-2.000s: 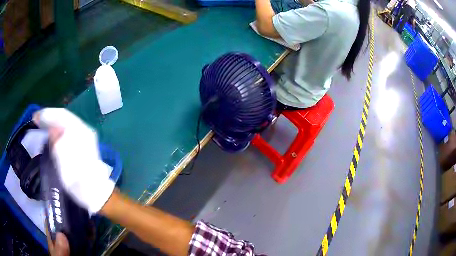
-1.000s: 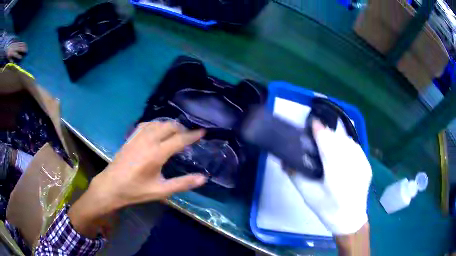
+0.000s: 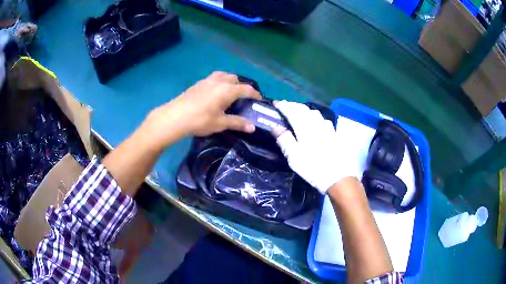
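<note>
A black oval part [image 3: 259, 115] with a glossy top is held between both hands over the upper part of a black moulded insert [image 3: 249, 213]. My bare left hand [image 3: 208, 105] grips its left end. My right hand [image 3: 313, 144], in a white glove, grips its right end. The hands hide part of the insert, and I cannot tell whether the part rests in a hollow. A shiny bagged cable [image 3: 249, 186] lies in the insert's near side. Black headphones [image 3: 391, 166] lie on a white sheet [image 3: 396, 230] in a blue tray [image 3: 424, 222] at the right.
Another black insert [image 3: 133, 41] stands at the upper left. A carton [image 3: 41, 194] of shiny dark bags is at the left. A white bottle [image 3: 458, 229] with its cap open stands right of the tray. The bench edge [image 3: 213, 222] runs in front. Part of another person shows at upper left.
The black part has moved left from above the tray to over the insert. My left hand has moved up and taken hold of it, and the gloved hand has moved left with it.
</note>
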